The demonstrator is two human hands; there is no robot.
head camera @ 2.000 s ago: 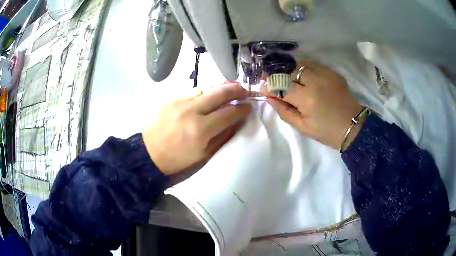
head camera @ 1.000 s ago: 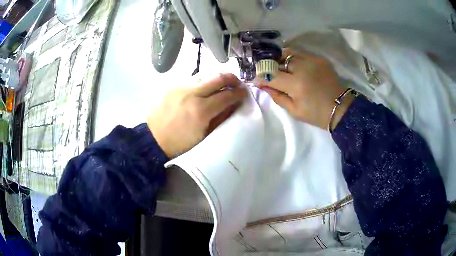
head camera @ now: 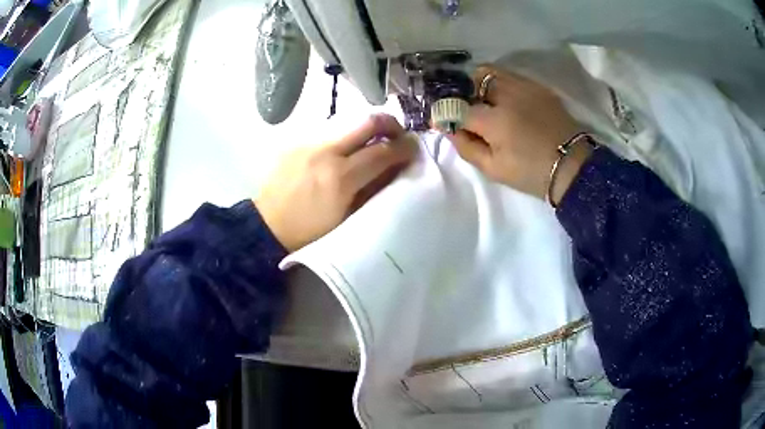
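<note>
A white garment piece hangs from the needle area over the table's front edge, with thin dark stitch lines and a brown-edged seam low on it. My left hand grips its edge just left of the presser foot. My right hand holds the cloth just right of the foot, its fingertips partly behind the ribbed cream tension dial. The sewing machine head is above. The needle and presser foot are dark and hard to make out.
A grey-green wrapped oblong hangs left of the head. A plaid cloth lies at left on the pale table, with small coloured items beyond it. More white cloth is bunched at right behind my right arm.
Both hands and the garment piece have shifted slightly up the picture toward the head. The brown-edged seam sits higher. The whole view has also shifted a little. Both hands still hold the cloth.
</note>
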